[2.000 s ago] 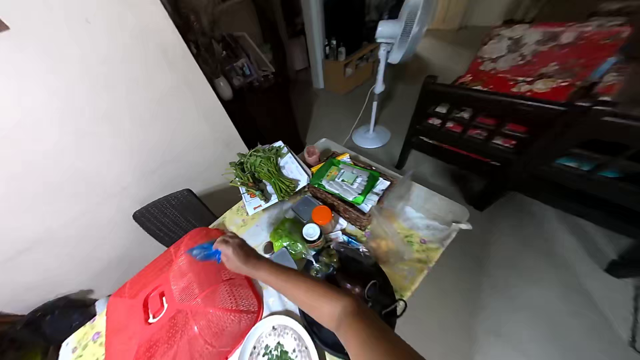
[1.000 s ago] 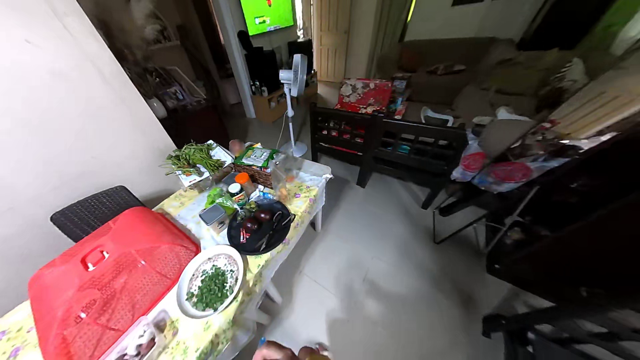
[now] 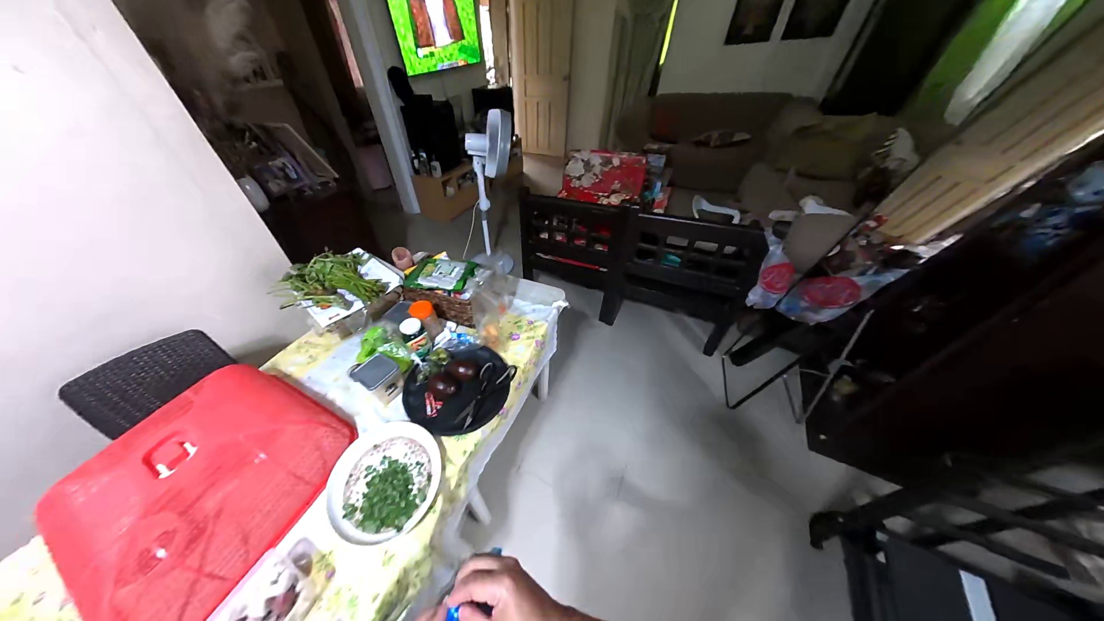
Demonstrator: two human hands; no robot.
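At the bottom edge, beside the table's near side, my right hand [image 3: 500, 591] has its fingers curled around a small blue thing [image 3: 454, 612], mostly hidden. Some fingertips lie against it at the frame's edge; my left hand cannot be made out with certainty. Up and left of the hand, a white bowl [image 3: 338, 500] holds chopped green leaves [image 3: 388, 496]. Behind the bowl is a black round tray [image 3: 444, 421] with dark round vegetables or fruit [image 3: 442, 385]. A large red plastic food cover [image 3: 224, 448] lies on the left.
On the flowered tablecloth [image 3: 517, 345] stand a lidded container [image 3: 376, 373], jars [image 3: 414, 335], a wicker basket [image 3: 448, 306] and leafy stems [image 3: 332, 278]. A woven chair [image 3: 142, 379] is at the left. Beyond are a standing fan [image 3: 483, 190], a dark wooden bench [image 3: 690, 259] and tiled floor [image 3: 638, 457].
The hand with the blue thing was over the red cover two seconds ago and is now low at the bottom edge. The view has swung right, showing more of the room.
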